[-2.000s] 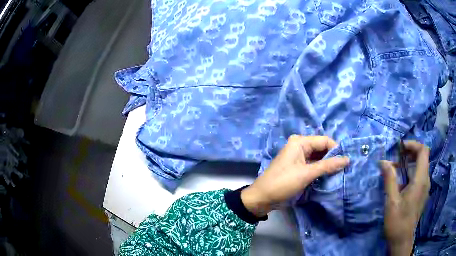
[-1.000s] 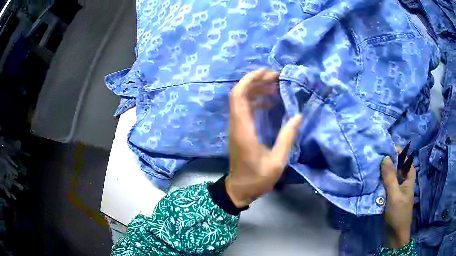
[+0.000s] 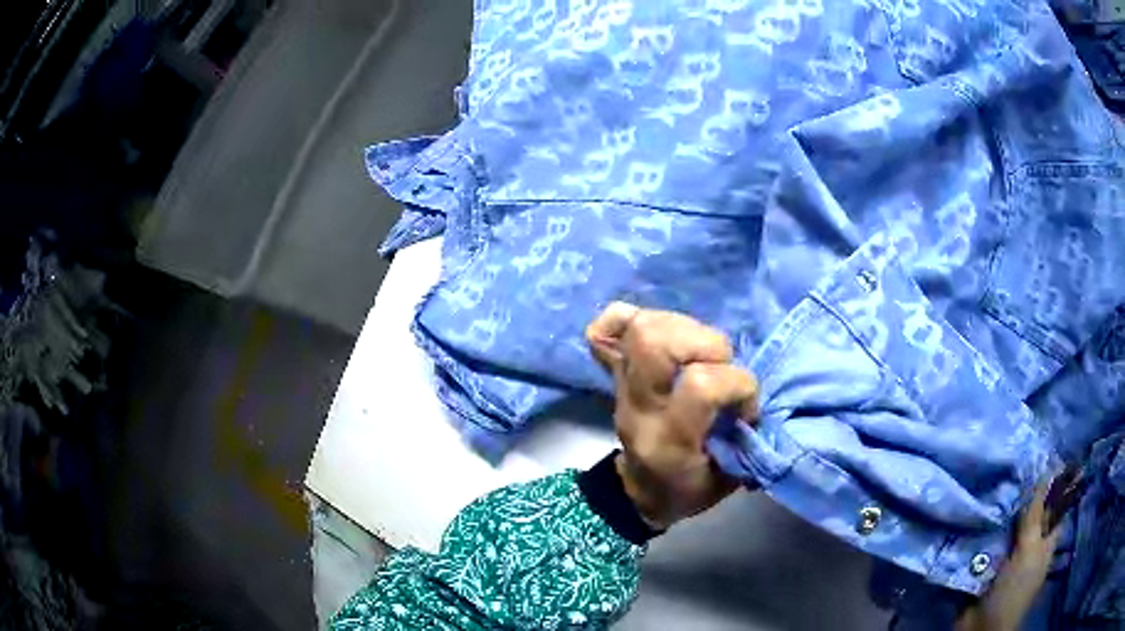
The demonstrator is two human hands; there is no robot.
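Note:
The light blue patterned denim garment (image 3: 642, 160) lies spread over the white table. My left hand (image 3: 672, 407) is closed on a gathered edge of it at the centre. A stitched band (image 3: 833, 493) with round metal buttons runs from my left hand down to my right hand. My right hand (image 3: 1021, 561) is at the lower right, partly hidden by the cloth, against the band's end. Dark thread snips (image 3: 1061, 489) show small and blurred at its fingers.
The white table (image 3: 383, 394) shows its left edge and corner. A large grey bin (image 3: 265, 160) stands beyond it at left, above a dark floor with a faint yellow line. More denim (image 3: 1102, 475) lies at the right.
My left hand was open at the cloth's opening and is now closed on its edge, lower down. The buttoned band is stretched between the hands. The view has shifted, with the garment further right.

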